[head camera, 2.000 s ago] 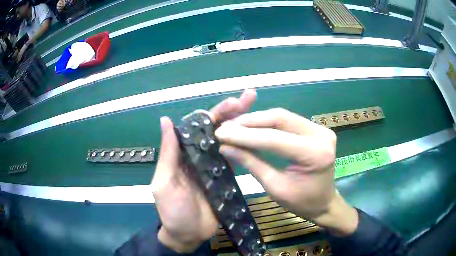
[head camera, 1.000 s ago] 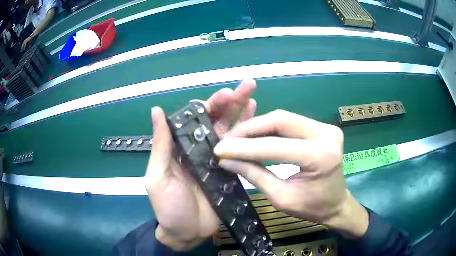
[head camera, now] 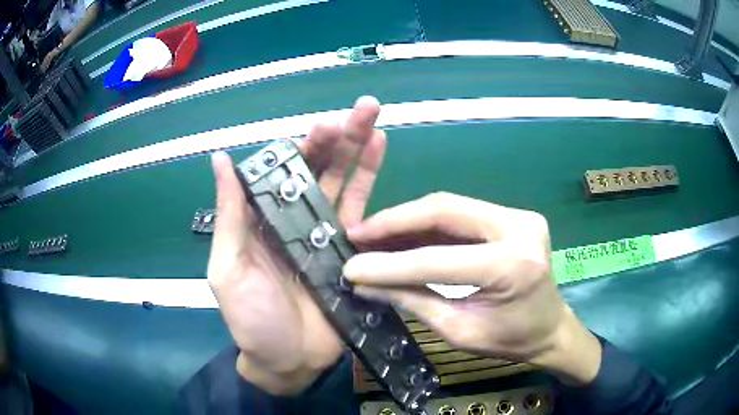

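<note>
My left hand (head camera: 271, 300) holds a long dark grey fixture (head camera: 304, 215) tilted, its upper end away from me and its lower end near the bottom edge. Shiny silver round parts sit in its recesses; one part (head camera: 322, 236) shows clearly near the upper end. My right hand (head camera: 478, 280) has its thumb and fingertips together at a recess around the fixture's middle. The fingertips hide whether they grip a part. Below lie gold stacked jig plates (head camera: 454, 361) and a bronze plate with dark-ringed holes (head camera: 519, 404).
A bronze cover plate (head camera: 632, 179) lies on the green belt at right, above a green label (head camera: 604, 258). Another grey fixture (head camera: 203, 220) is partly behind my left hand. Small fixtures lie far left. Across are red and blue bins (head camera: 177, 50), a ribbed stack (head camera: 582, 23) and part of a person.
My left hand and the fixture's upper end have shifted left, and the fixture is tilted more to the light. My right fingertips have moved down along it. The items on the belt have shifted in view.
</note>
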